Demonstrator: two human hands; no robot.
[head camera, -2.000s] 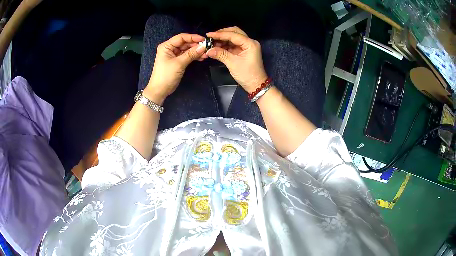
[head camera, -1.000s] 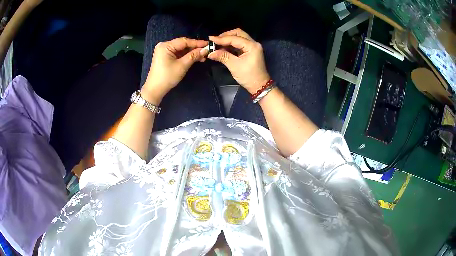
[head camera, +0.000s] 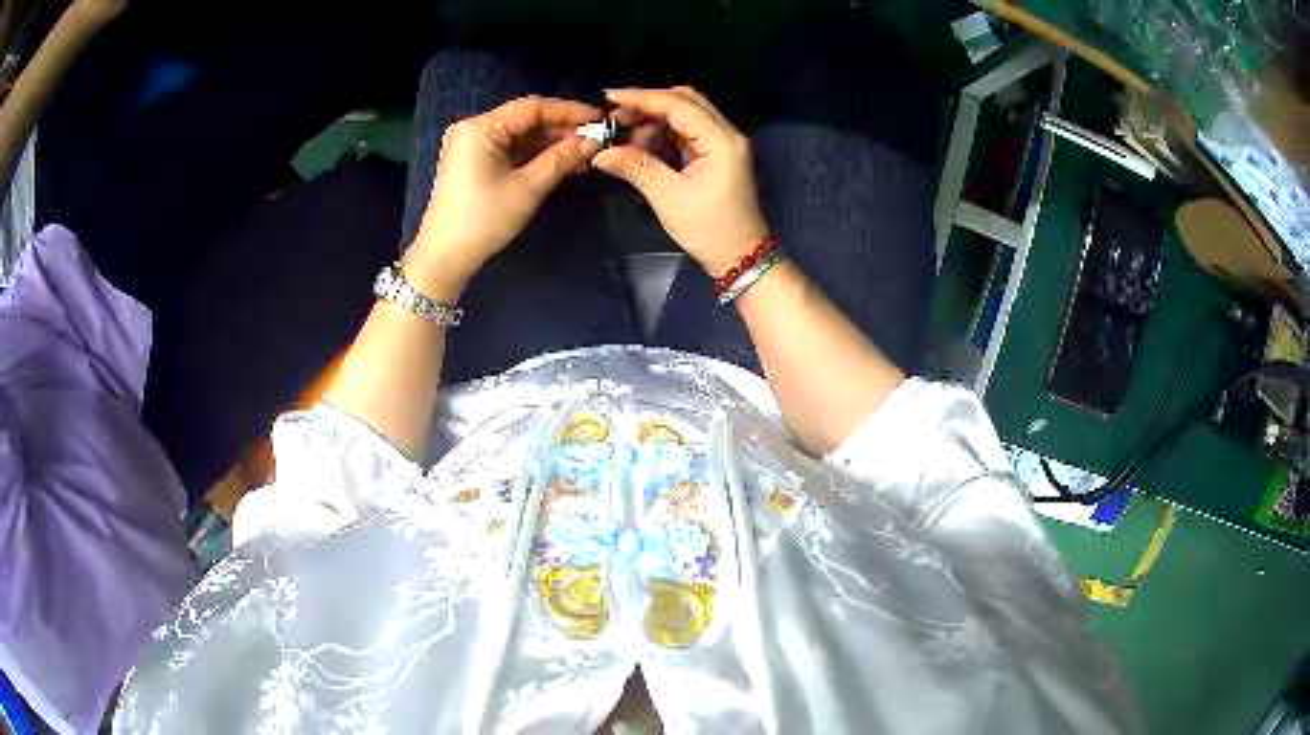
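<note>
A fingertip-sized black and silver-white module is pinched between my two hands above my lap. My left hand, with a metal band at the wrist, grips its whitish left side between thumb and forefinger. My right hand, with a red bead bracelet, has thumb and fingertips at its dark right side. The fingertips hide part of the module, and its details are too small to tell.
A green surface at the right holds a black phone-like rectangle, black cables and a round brown piece. Clear plastic trays lie at the upper right. A white frame stands right of my legs. Purple cloth hangs at the left.
Both hands stay together with the module between them. The module has turned in the fingers, now showing a white part on the left and a dark part on the right.
</note>
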